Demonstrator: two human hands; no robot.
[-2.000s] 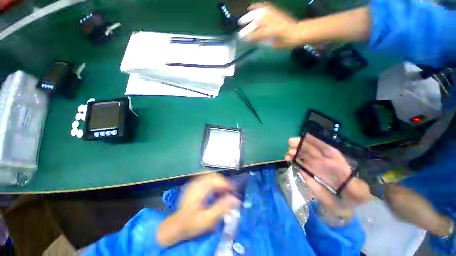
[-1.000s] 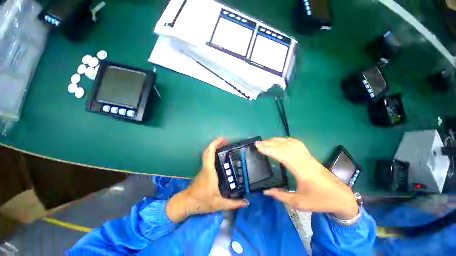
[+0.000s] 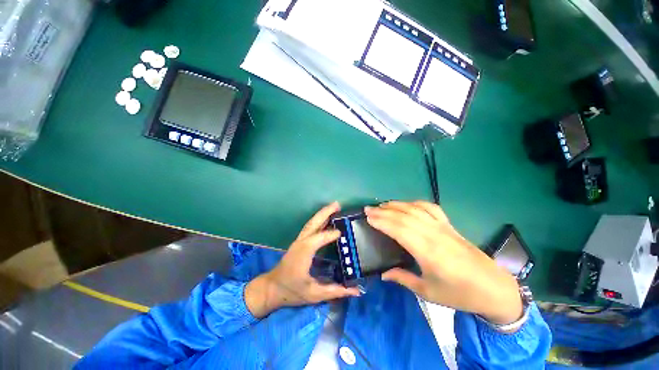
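A panel meter (image 3: 376,249) is held between both my hands at the bench's front edge, its grey screen up. A blue strip and a row of pale keys run along its left side. My left hand (image 3: 300,267) grips its left side, fingers at the top and thumb at the bottom. My right hand (image 3: 441,253) holds its right side, covering that part. The black-bordered front overlay appears to lie over the meter's face. Overlay sheets (image 3: 325,43) lie behind, two framed windows showing. Dark tweezers (image 3: 431,170) lie at their right.
A larger panel meter (image 3: 196,112) stands at left beside white discs (image 3: 139,71). Shiny plastic bags (image 3: 36,65) lie far left. Several meters stand at right, one (image 3: 511,254) near my right hand, one open housing (image 3: 584,181). A white control box (image 3: 620,253) is at far right.
The overlay with the blue strip, earlier askew over the meter, now lies along its key edge. Both hands remain on the meter. The camera view has shifted, with the bench items appearing further right.
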